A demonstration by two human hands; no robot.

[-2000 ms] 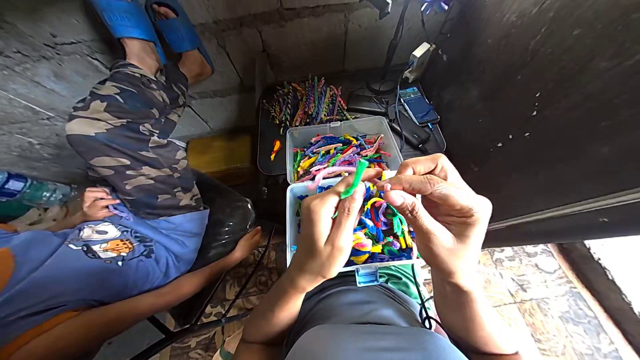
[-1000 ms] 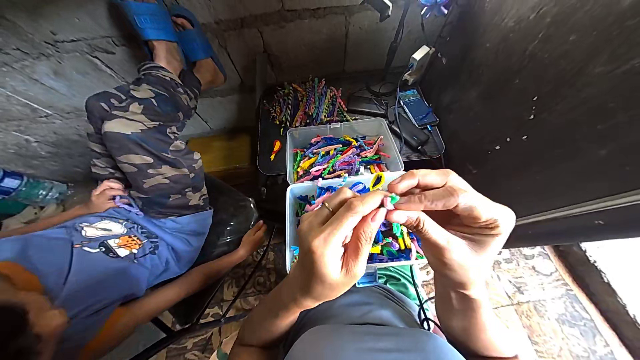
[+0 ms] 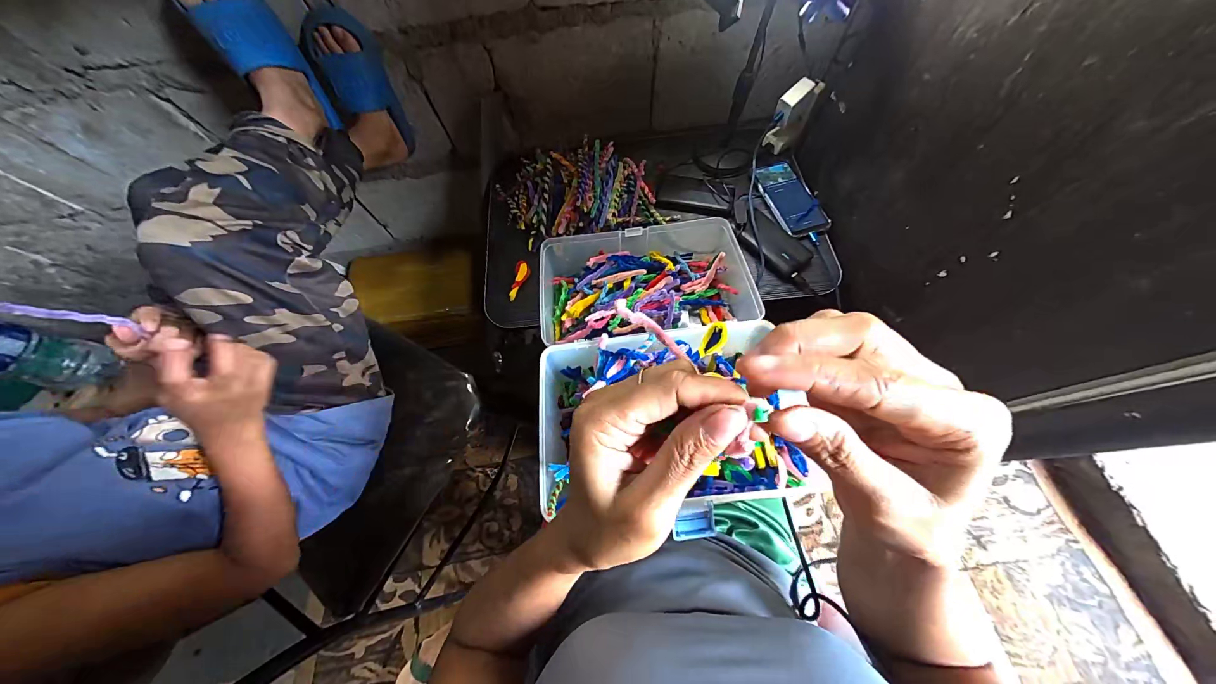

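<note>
My left hand (image 3: 655, 456) pinches a pink fuzzy strand (image 3: 651, 328) together with a small green piece (image 3: 761, 412); the pink end sticks up past the knuckles. My right hand (image 3: 864, 408) meets it at the green piece, thumb and fingertips close around it; whether they grip it cannot be made out. Both hands are over a clear plastic box (image 3: 546, 418) full of short colourful fuzzy strands, partly hidden by them. Its lid section (image 3: 748, 275) behind holds more such pieces (image 3: 646, 285).
Twisted multicoloured strands (image 3: 584, 190) lie on a dark stand (image 3: 503, 294) behind the box, near a phone (image 3: 791, 199), cables and a black power bank (image 3: 779, 249). At left another person (image 3: 256, 285) sits holding a purple strand (image 3: 71, 314). A dark panel (image 3: 1026, 209) rises at right.
The green piece stood above my left hand two seconds ago and is now down between my fingertips. The other person's hands have risen from the lap with the purple strand stretched out left.
</note>
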